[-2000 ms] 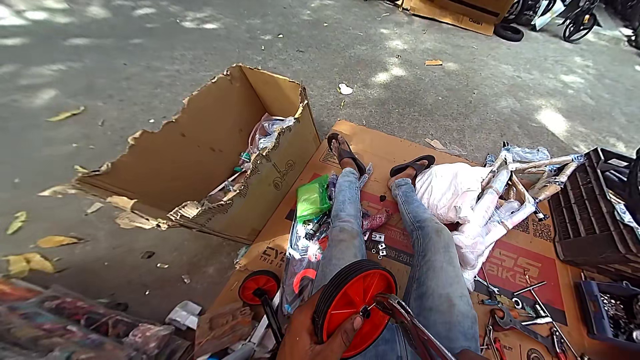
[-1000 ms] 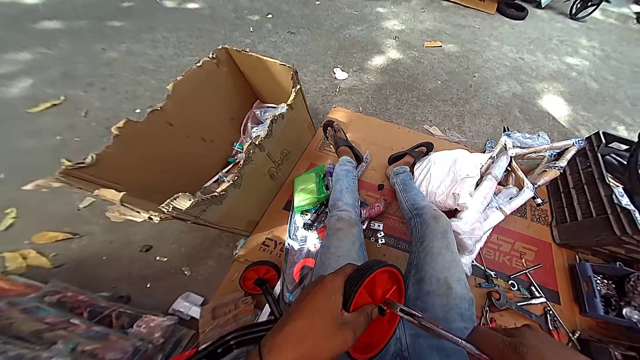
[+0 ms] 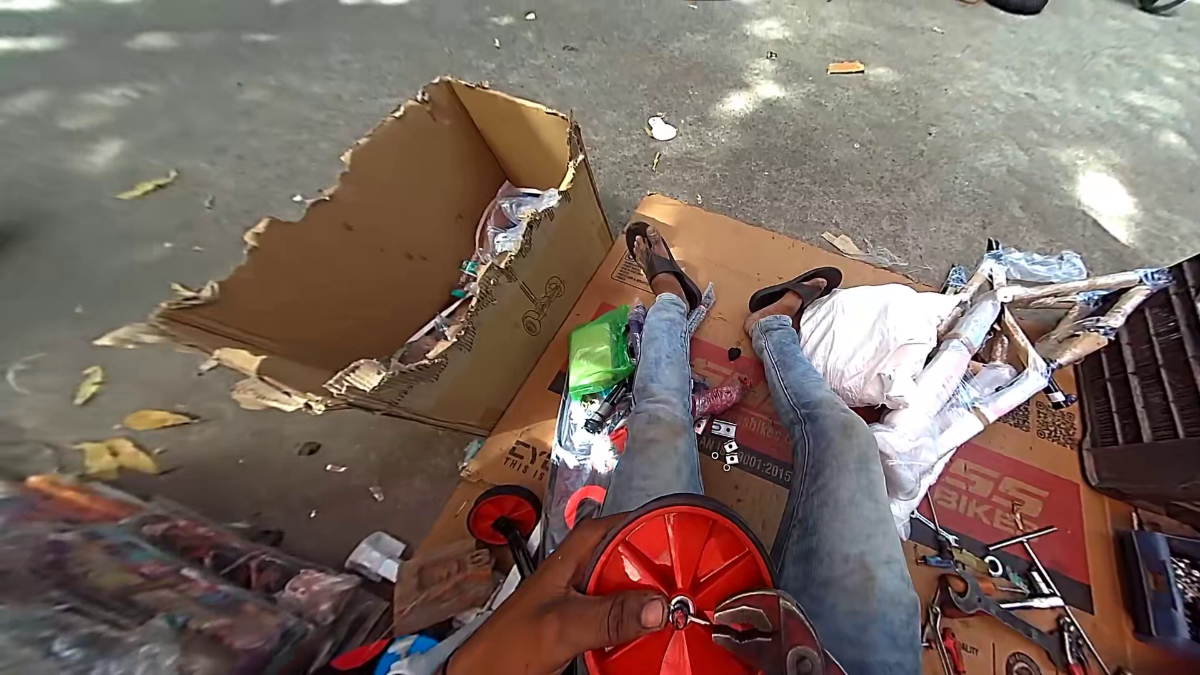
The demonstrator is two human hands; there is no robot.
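My left hand [image 3: 586, 605] holds a red training wheel [image 3: 680, 553] with a black tyre, its thumb lying beside the metal hub. The jaws of a pair of pliers [image 3: 769, 628] are at the hub, coming in from the lower right. My right hand is outside the frame, so what it holds is hidden. A second red training wheel [image 3: 503, 515] on a black bracket lies to the left of the held one. Small washers and nuts [image 3: 722, 441] lie on the cardboard between my legs.
A torn cardboard box [image 3: 375, 253] stands at the left. On the cardboard sheet [image 3: 731, 234] are a green plastic packet [image 3: 600, 352], a wrapped bicycle frame [image 3: 975, 366] and a combination wrench [image 3: 998, 609] among other tools. A black plastic crate [image 3: 1144, 403] stands at the right. Plastic-wrapped parts [image 3: 169, 581] lie lower left.
The pliers' jaws now meet the hub from the lower right. My right hand, partly seen at the lower right one second ago, is out of view. The left hand still holds the wheel.
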